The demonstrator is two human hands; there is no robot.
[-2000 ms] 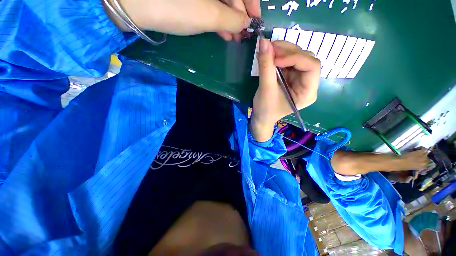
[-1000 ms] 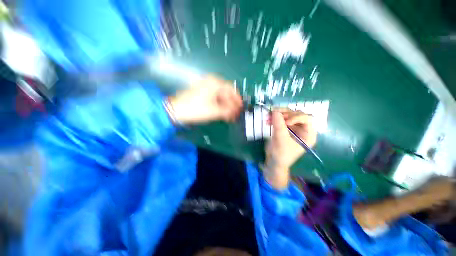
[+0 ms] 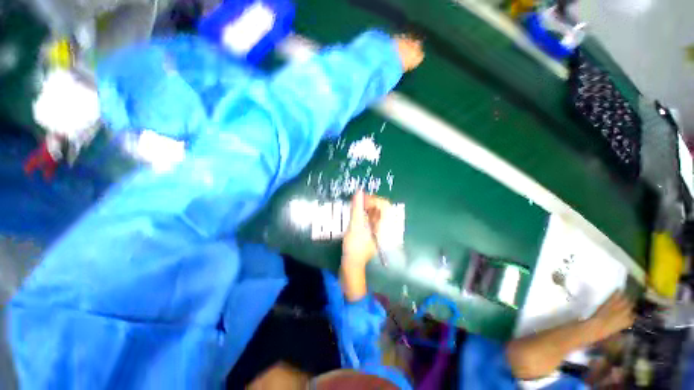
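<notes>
My left hand is stretched far out past the pale strip, blurred and small. I cannot tell whether it holds anything. My right hand is over the white sheet with dark lines and grips slim tweezers, whose shaft shows below the hand. The tweezer tip is not clear. Small white pieces lie heaped beyond the sheet, and more are scattered between the heap and the sheet. The small dark part is not visible.
A dark frame with green edges lies right of the sheet. A white surface and another person's forearm are at the lower right. A pale strip crosses the bench. A blue and white item is at the upper left.
My left hand has left the work area and reached far forward. My right hand stays by the sheet with the tweezers. The view has shifted, showing more of the bench's far side.
</notes>
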